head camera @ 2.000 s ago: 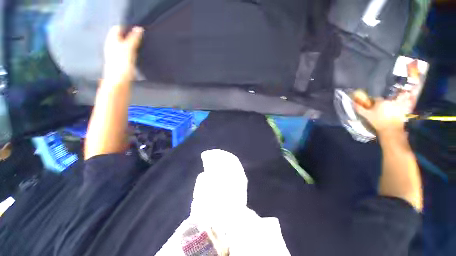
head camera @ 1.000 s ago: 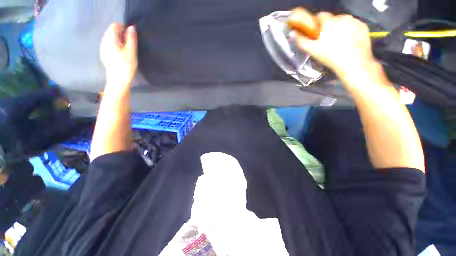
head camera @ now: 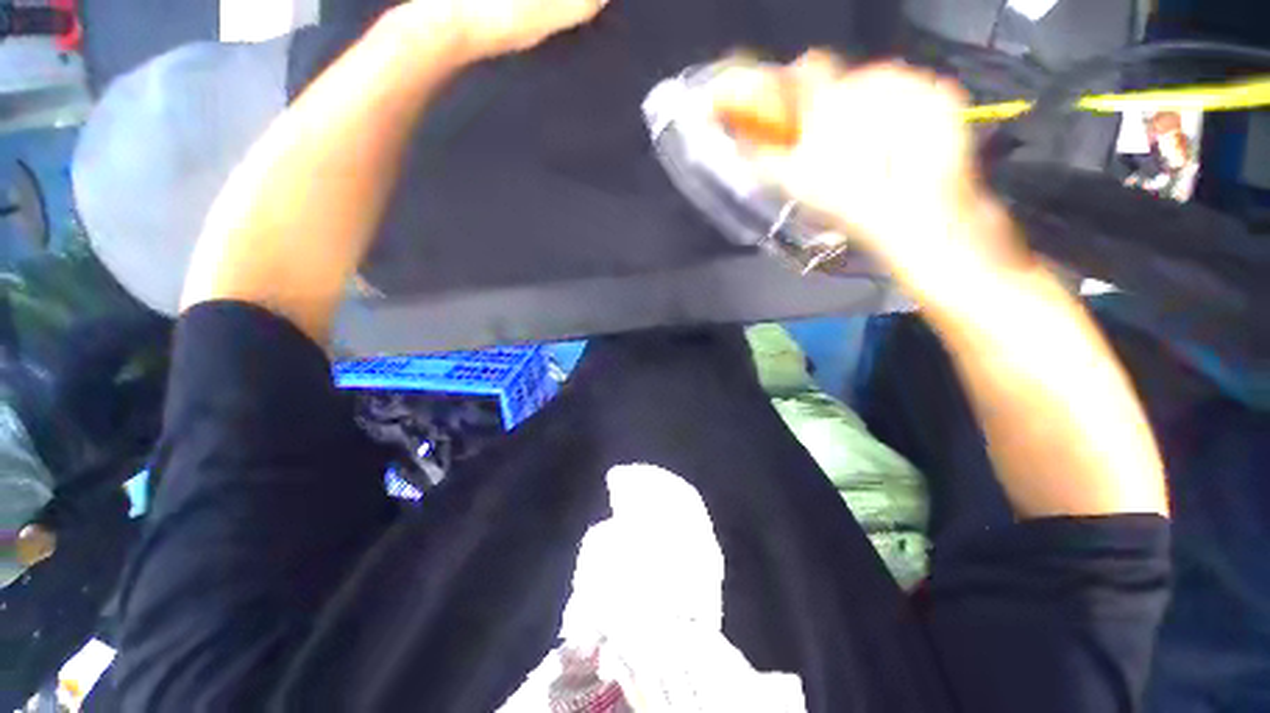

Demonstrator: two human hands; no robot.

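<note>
A dark garment (head camera: 515, 181) lies spread over the grey padded ironing table (head camera: 139, 167). My right hand (head camera: 871, 132) is closed on the orange-brown handle of the steam iron (head camera: 710, 153), whose silver body rests on or just over the dark cloth right of centre. My left hand (head camera: 536, 17) reaches across the cloth to the top edge of the picture and is partly cut off. Its fingers are blurred, so its grip cannot be told.
A yellow hose (head camera: 1170, 99) and black cable run right from the iron. A printed card (head camera: 1159, 151) is at the right. A blue crate (head camera: 460, 373) with dark pieces and a green bundle (head camera: 850, 460) are below the table. A person's hand (head camera: 34, 545) shows far left.
The iron has moved left over the cloth from the table's right end. My left hand has left the garment's left side and moved right and up to the picture's top edge.
</note>
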